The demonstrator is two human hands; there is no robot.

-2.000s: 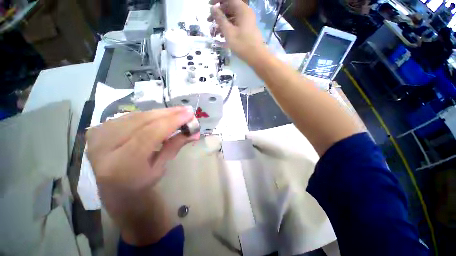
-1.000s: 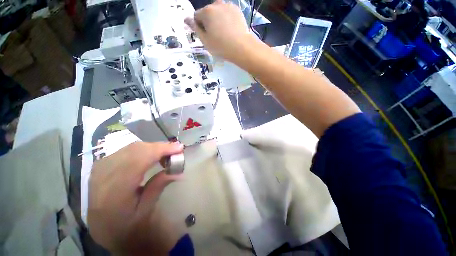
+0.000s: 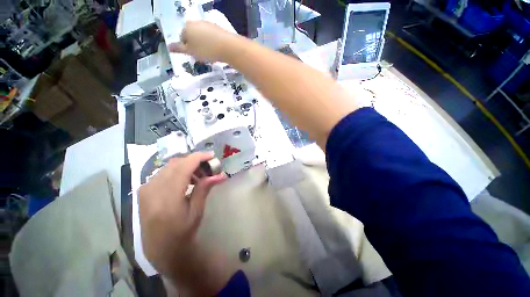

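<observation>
My left hand [image 3: 180, 212] holds a small round silver bobbin [image 3: 212, 167] between thumb and fingertips, in front of the machine head's red logo. My right hand [image 3: 203, 42] reaches over the top of the white sewing machine head [image 3: 224, 136]; its fingertips are small and blurred, and I cannot tell whether they hold anything. A beige cover panel [image 3: 255, 214] lies in front of the machine, with grey patches [image 3: 286, 175] on its joined strip. A small dark metal disc [image 3: 244, 254] lies on the panel. The needle area is mostly hidden.
A tablet [image 3: 364, 40] stands behind the right arm. More beige pieces [image 3: 67, 243] hang at the left. White strips lie beside the machine, partly behind my left hand. Cardboard boxes [image 3: 72, 87] stand at the far left. A yellow floor line [image 3: 447, 75] runs at the right.
My right hand has moved left and farther back over the machine head. My left hand still holds the bobbin, now close to the machine's front face. The camera view has shifted.
</observation>
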